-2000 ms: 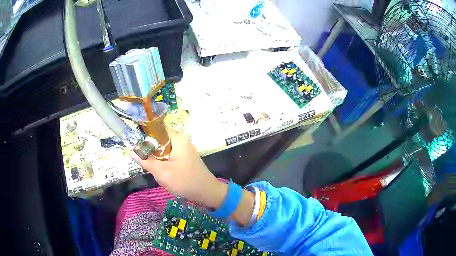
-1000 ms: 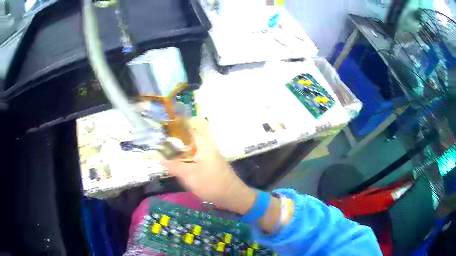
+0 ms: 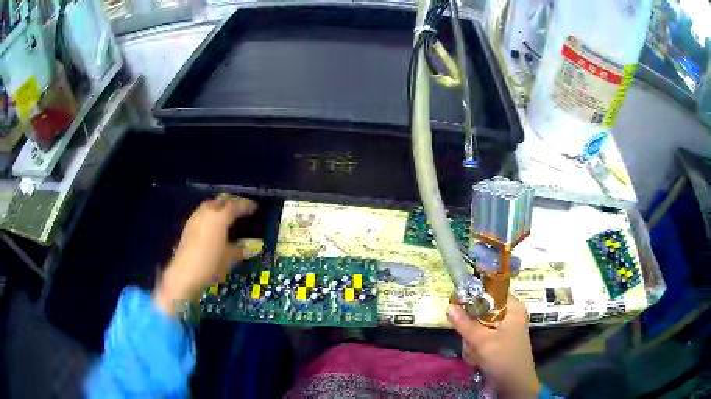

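The long green circuit board panel with yellow blocks lies across the bench's front left part, its left end past the printed paper. My left hand is above its left end, fingers apart and curved; a pale yellow cover shows on one fingertip. Whether it touches the board I cannot tell. My right hand is shut around the copper-brown dispensing valve, held upright at the bench's front edge. A silver ribbed cylinder tops the valve. The thick pale hose curves down to it.
Shorter boards lie on the bench behind the valve and at the right. A large black tray stands behind. A white glue container is at the back right. A shelf is at the left. Printed paper covers the bench.
The view has swung left. The panel has gone from the lap to the bench's front left. My left hand has come into view. My right hand still holds the valve.
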